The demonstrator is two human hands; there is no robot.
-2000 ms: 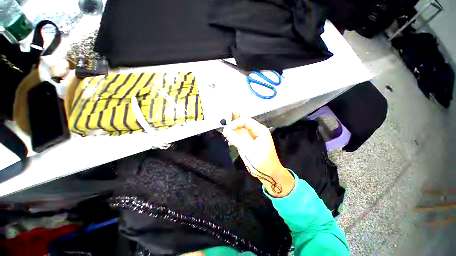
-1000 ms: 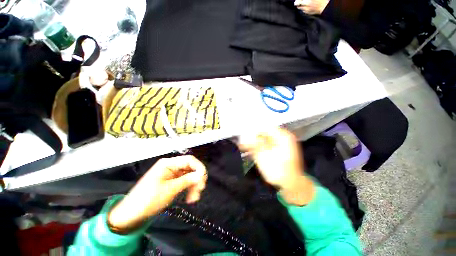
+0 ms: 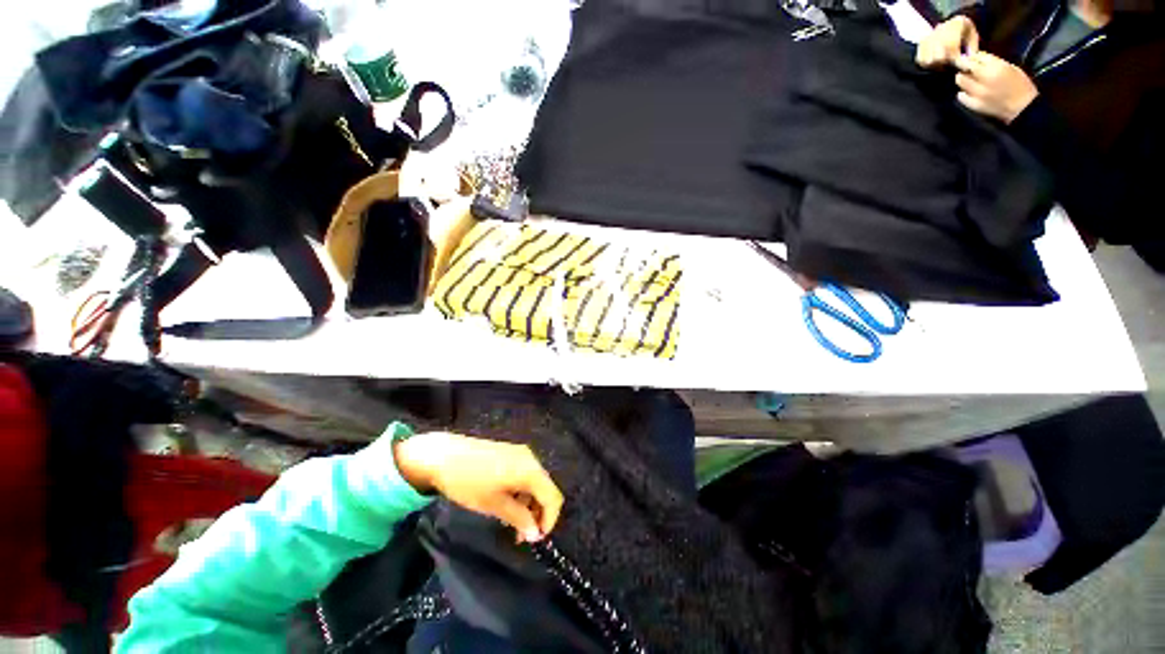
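The dark textured garment (image 3: 664, 511) hangs over my lap below the table edge. A narrow black braid trim flecked with white (image 3: 585, 598) runs along its edge. My left hand (image 3: 496, 486) pinches the upper end of this trimmed edge between thumb and fingers. Another flecked strip (image 3: 406, 616) shows at the lower left of the lap. My right hand is not in view. No needle or thread can be made out.
On the white table (image 3: 741, 371) lie a yellow striped bundle (image 3: 562, 291), blue-handled scissors (image 3: 843, 326), a dark phone (image 3: 390, 256) and black cloth (image 3: 664, 121). Another person's hands (image 3: 977, 70) show at top right. A purple stool or basket (image 3: 1016, 505) stands at right.
The view has swung left, so the table things sit further right. My left hand has come onto the trimmed edge and pinches it. My right hand has gone out of the picture.
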